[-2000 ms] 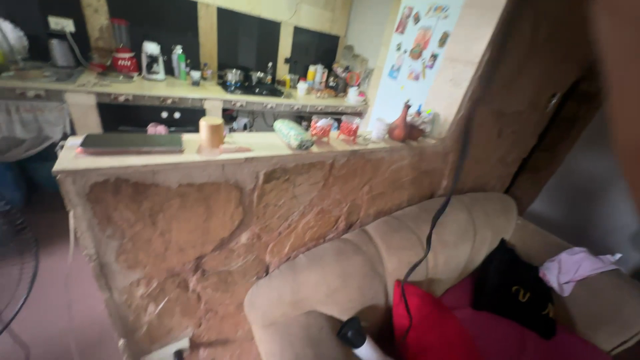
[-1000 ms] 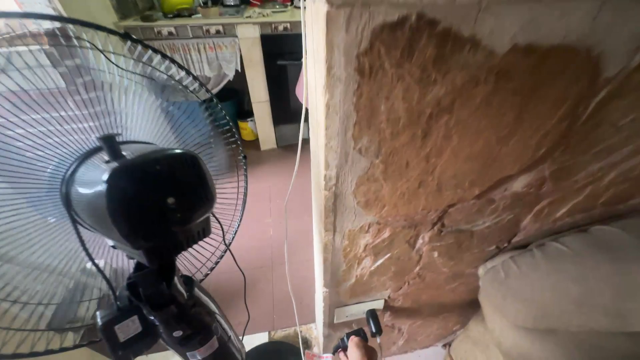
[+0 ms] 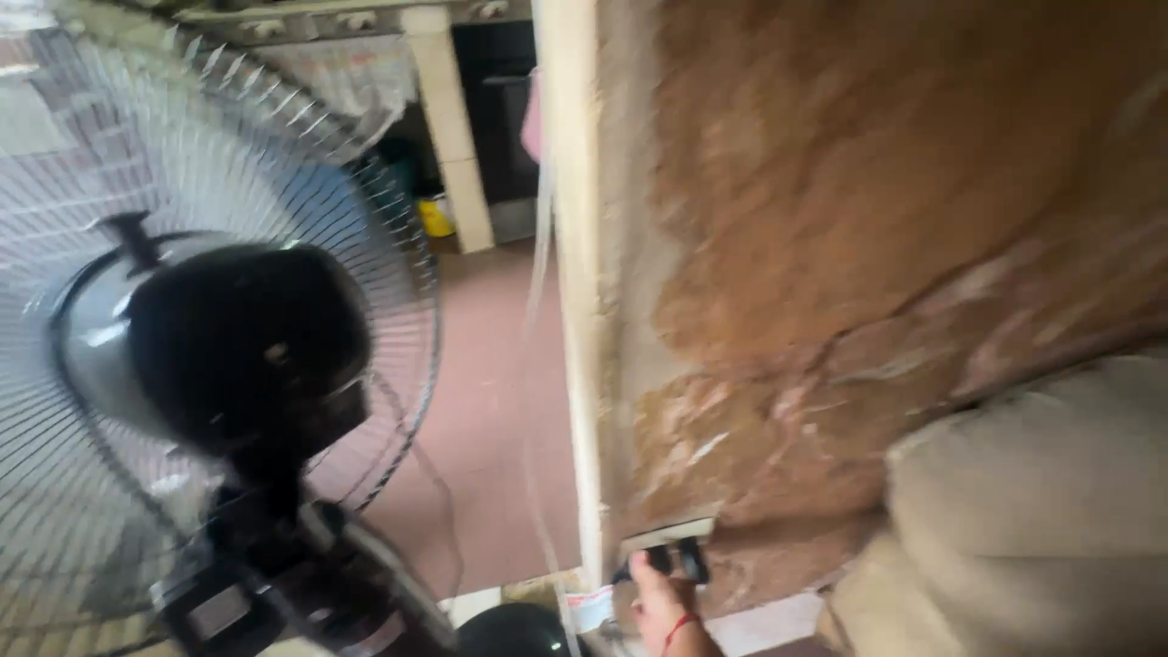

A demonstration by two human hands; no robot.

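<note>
My right hand, with a red string round its wrist, reaches in at the bottom, right of centre. Its fingers are closed on a small black plug against a pale outlet plate low on the wall. Another black plug-like piece sits just right of the fingers. Blur hides how the plug meets the outlet. My left hand is out of view. A black standing fan fills the left side, seen from behind.
A rough brown wall ends in a pale vertical edge, with a white cord hanging beside it. A beige sofa is at right. Beyond the fan are a reddish floor and a yellow container.
The view has swung from the kitchen counter and sofa down to the fan and outlet. My right hand, absent two seconds ago, is at the outlet in the last two frames.
</note>
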